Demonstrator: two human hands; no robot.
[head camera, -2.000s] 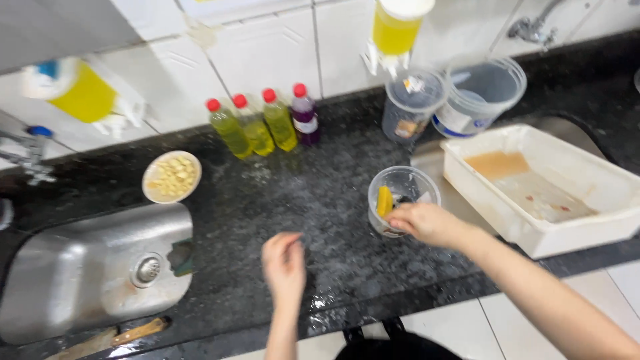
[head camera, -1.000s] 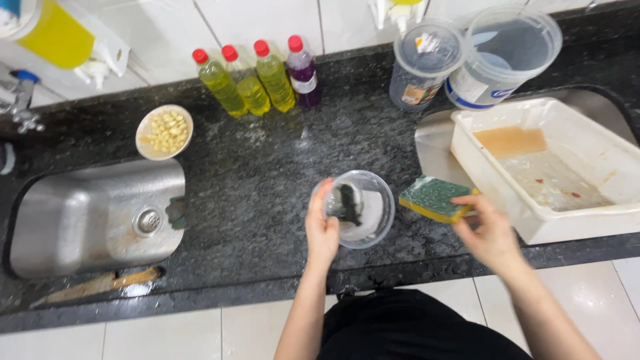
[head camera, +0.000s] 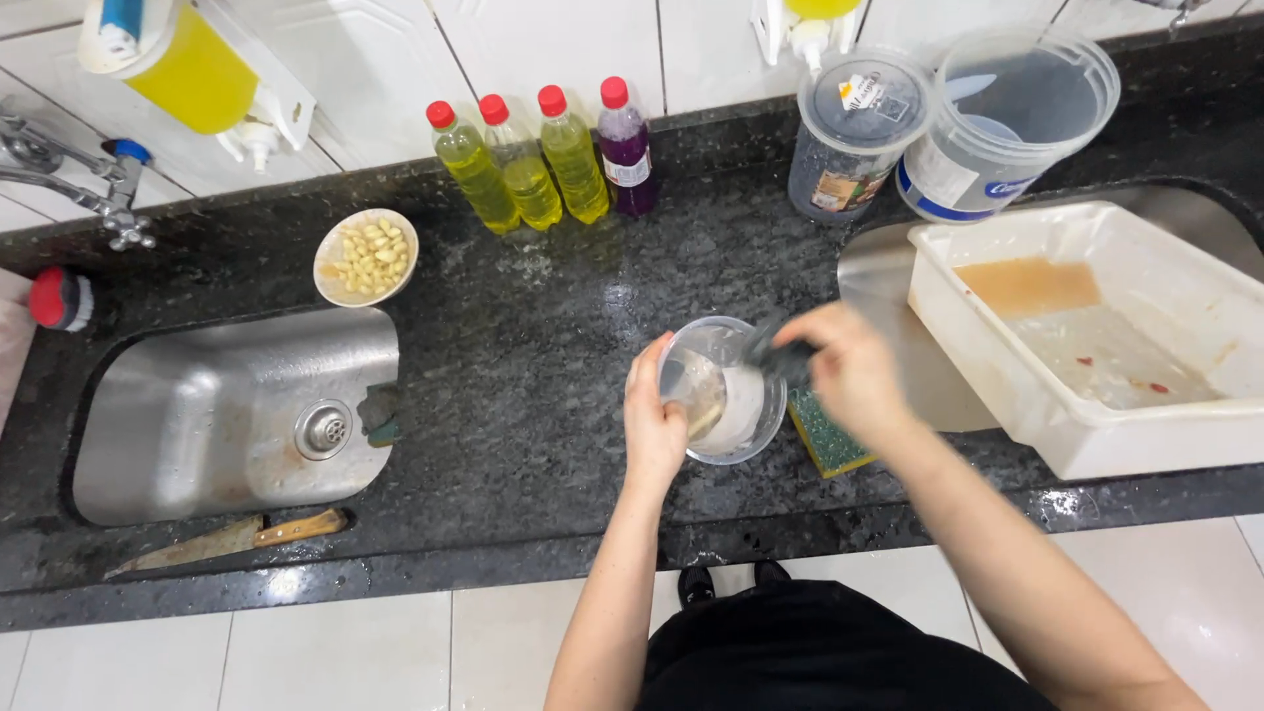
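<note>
My left hand grips the left rim of a clear plastic tub, which is tilted and shows something whitish through it. My right hand holds a dark scouring pad, blurred, at the tub's upper right edge. Below that hand a green and yellow sponge lies on the black stone counter, partly hidden by the hand and wrist.
To the right a white plastic bin overlaps a steel sink; a lidded container and an open bucket stand behind. Several red-capped bottles line the wall. At left are a bowl of peeled garlic, another sink and a knife.
My right hand has let go of the green and yellow sponge, which now lies on the counter, and holds the dark pad, seen inside the tub one second ago.
</note>
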